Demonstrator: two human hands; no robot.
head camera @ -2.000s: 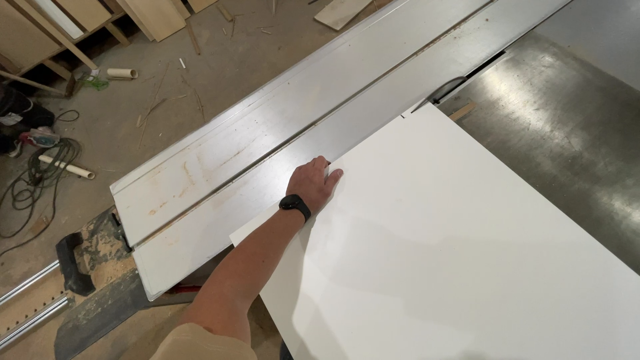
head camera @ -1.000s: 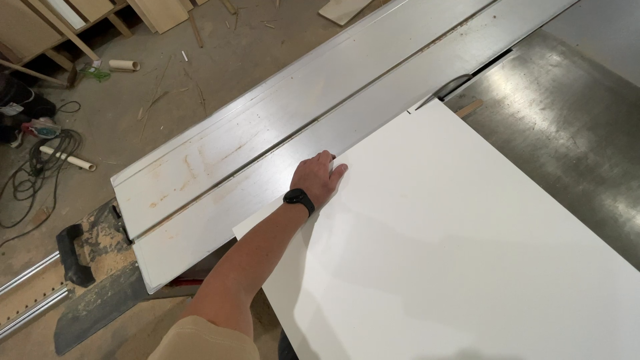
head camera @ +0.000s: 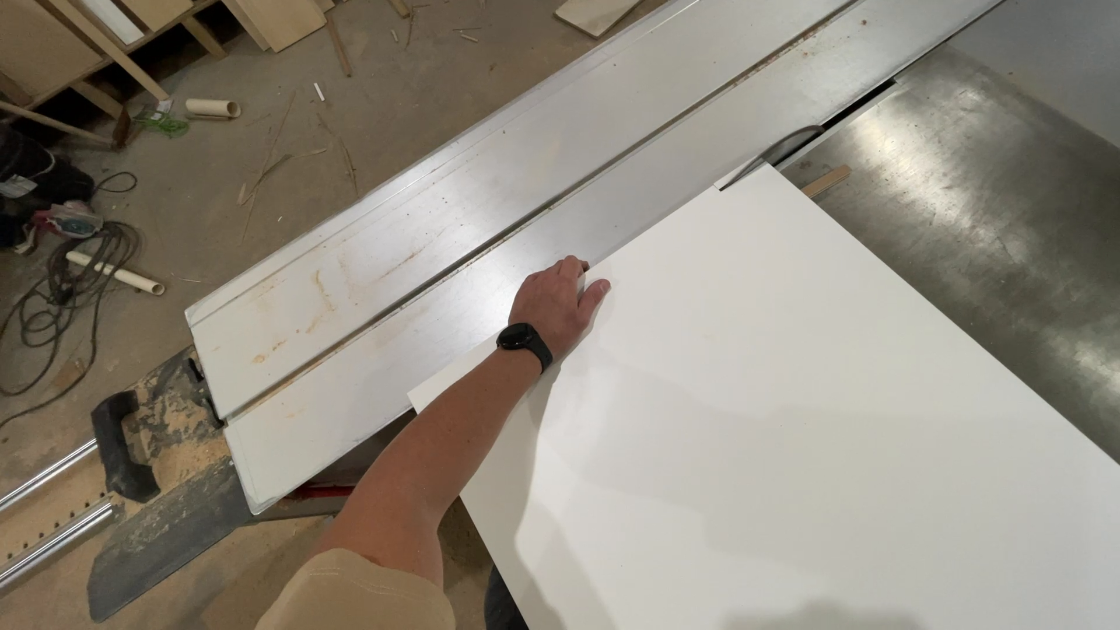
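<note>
My left hand (head camera: 560, 302), with a black watch on the wrist, rests on the upper left edge of a large white panel (head camera: 787, 385). Its thumb lies on the panel's face and its fingers curl at the edge, beside the sliding table. The panel's far corner meets the circular saw blade (head camera: 779, 149) of a sliding table saw, where a short slit shows along the edge. My right hand is outside the view.
The aluminium sliding table (head camera: 420, 254) runs diagonally beside the panel; the steel saw table (head camera: 989, 201) lies right, with a wood strip (head camera: 826, 181). A black handle (head camera: 122, 446) is at lower left. Cable (head camera: 61, 297) and pipe pieces (head camera: 213, 108) lie on the floor.
</note>
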